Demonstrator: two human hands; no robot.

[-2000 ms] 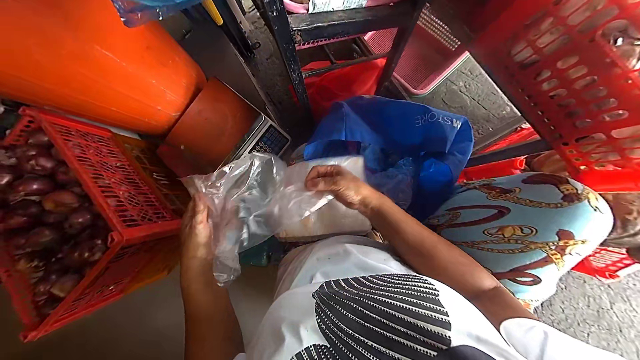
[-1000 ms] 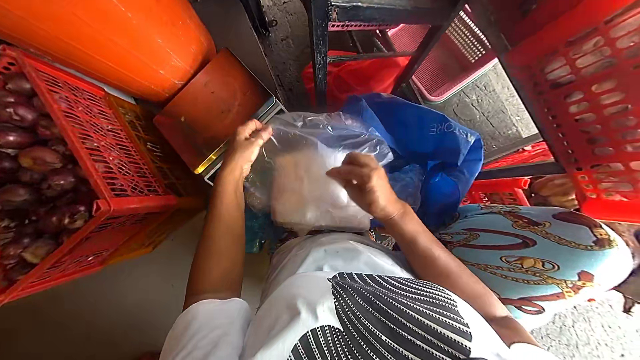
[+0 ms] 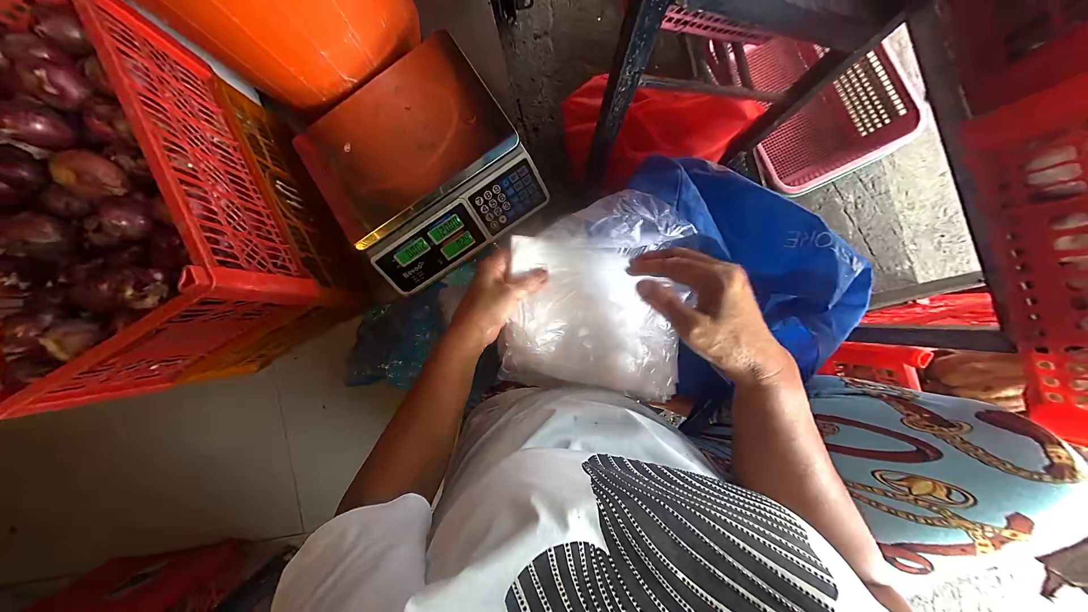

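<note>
A stack of clear plastic bags (image 3: 595, 323) lies against my lap, its upper side bright with glare. My left hand (image 3: 493, 297) grips its upper left corner between thumb and fingers. Over the right part of the stack is my right hand (image 3: 714, 314), thumb and fingers apart; whether the fingertips touch the film is hard to tell. Loose, crumpled clear plastic (image 3: 629, 217) rises behind the stack, against a blue bag (image 3: 765, 255) with faint writing.
A digital scale (image 3: 425, 161) with an orange-red platform stands ahead on the left, beside an orange container (image 3: 297, 42). Red onions fill a red plastic crate (image 3: 204, 280) at left. A dark metal rack (image 3: 629, 85), a pink basket (image 3: 833, 153) and a red crate (image 3: 1045, 255) are at right.
The loose clear bag spread between my hands earlier now lies crumpled behind the stack. My left hand has moved to the stack's corner. The view has shifted, showing more of the scale.
</note>
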